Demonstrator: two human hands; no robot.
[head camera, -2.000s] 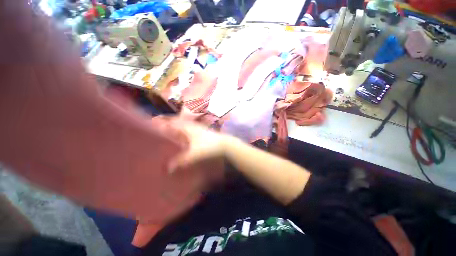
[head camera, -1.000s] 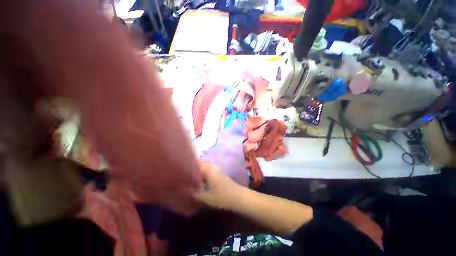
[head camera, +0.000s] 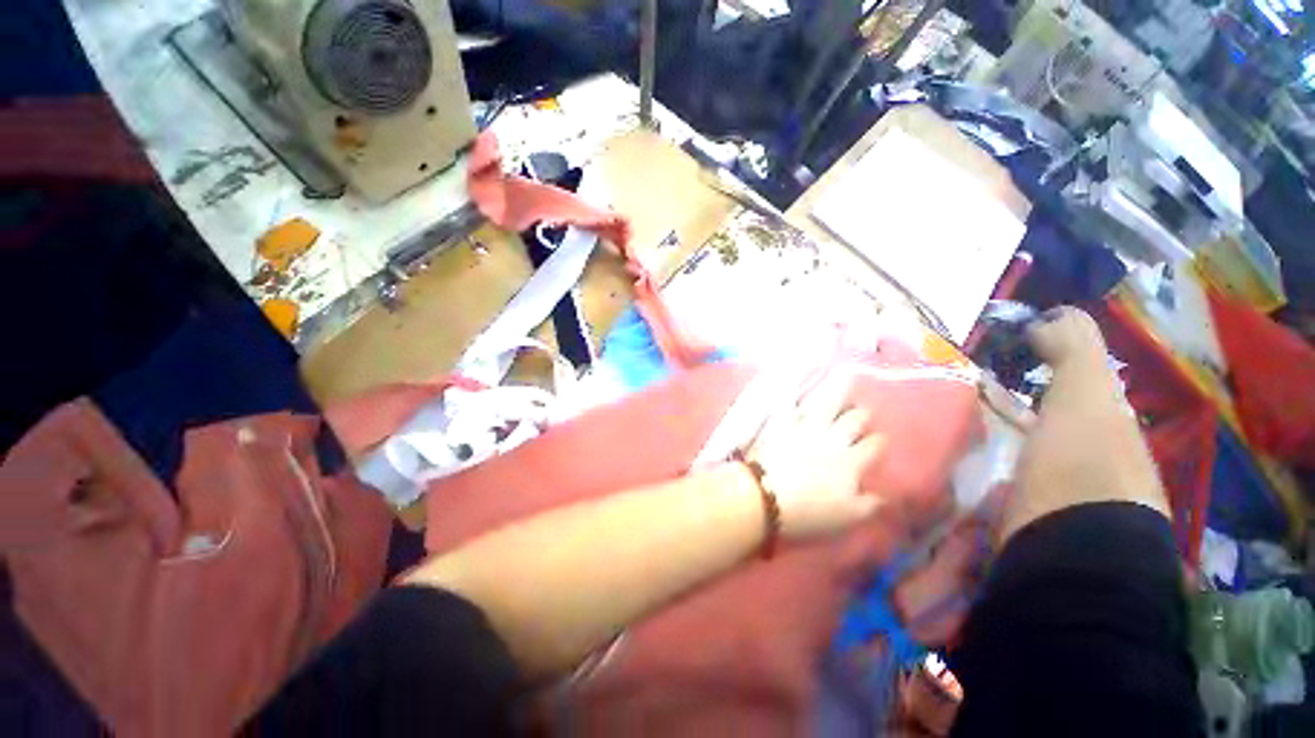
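A wide salmon fabric panel lies spread on the machine table over other salmon pieces. My left hand, with a dark beaded bracelet at the wrist, lies flat on it with its fingers spread. A white strip or edge shows beside the fingers. My right hand is stretched to the table's far edge, past the panel; its fingers are blurred, and whether they hold anything cannot be told. Blue ties show under the fabric at the lower right.
A cream sewing machine stands at the upper left. White scraps and a salmon strip lie beyond the panel. More salmon pieces lie on dark cloth at left. A white board is at the far side.
The view has swung left. The salmon fabric raised in front of me now lies on the table. My right hand is off it and farther out; my left hand now shows on the panel.
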